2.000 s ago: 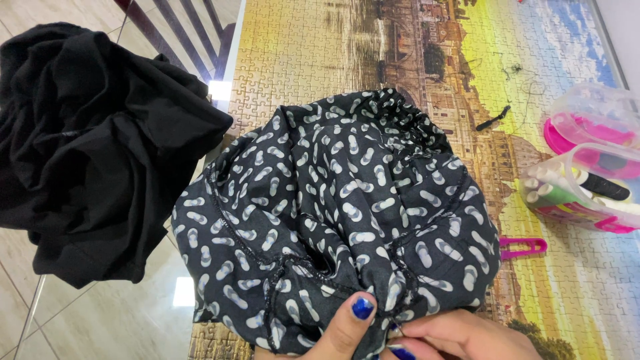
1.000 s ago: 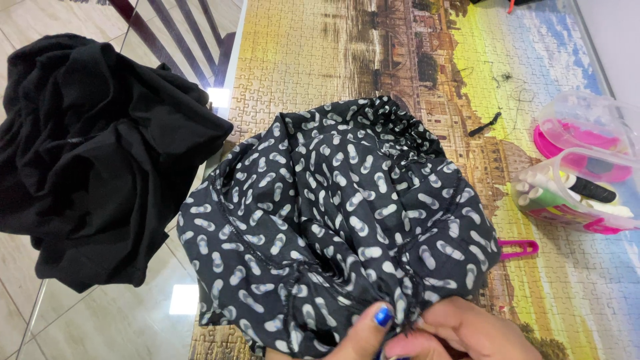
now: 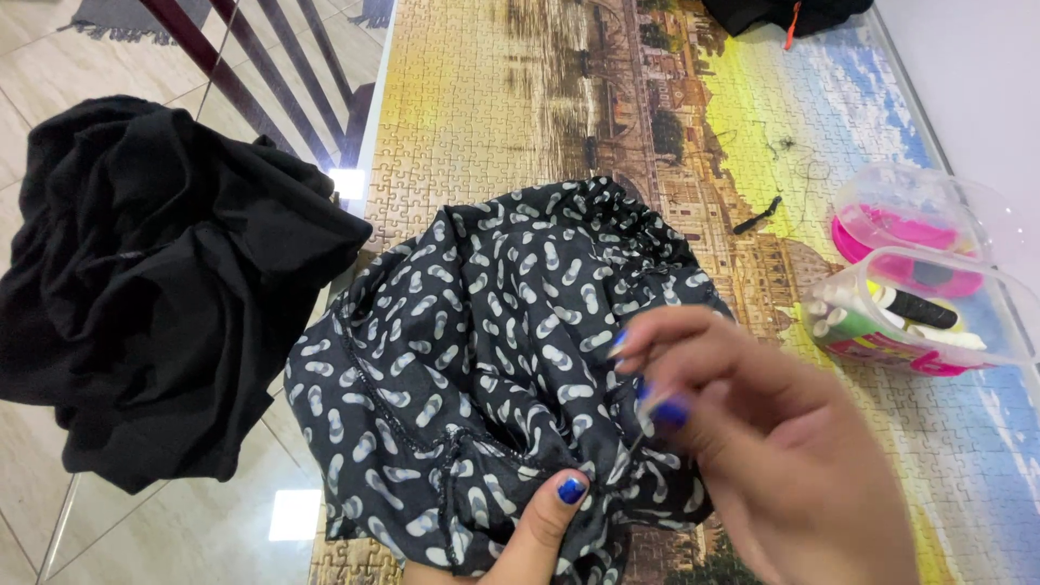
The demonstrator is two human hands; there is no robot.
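A black garment with a light flip-flop print (image 3: 504,325) lies bunched up, its seams showing and its gathered edge at the upper right. My left hand (image 3: 532,536) grips its lower part, the thumb with blue nail polish on top and the other fingers hidden below the cloth. Above the cloth at the right is my right hand (image 3: 731,422), blurred, with thumb and fingertips pinched together. A thin, needle-like thing (image 3: 635,444) shows just below those fingertips; whether they hold it is not certain.
Under the cloth lies a jigsaw puzzle (image 3: 487,106). Black fabric (image 3: 162,309) hangs at the left, near a wooden chair (image 3: 268,65). An open plastic box with thread spools (image 3: 918,325) stands at the right. A small black item (image 3: 757,215) and loose threads (image 3: 800,150) lie above the cloth.
My right hand has risen from the lower edge of the cloth, where it was beside my left thumb. My left hand still holds the cloth. The view has shifted slightly.
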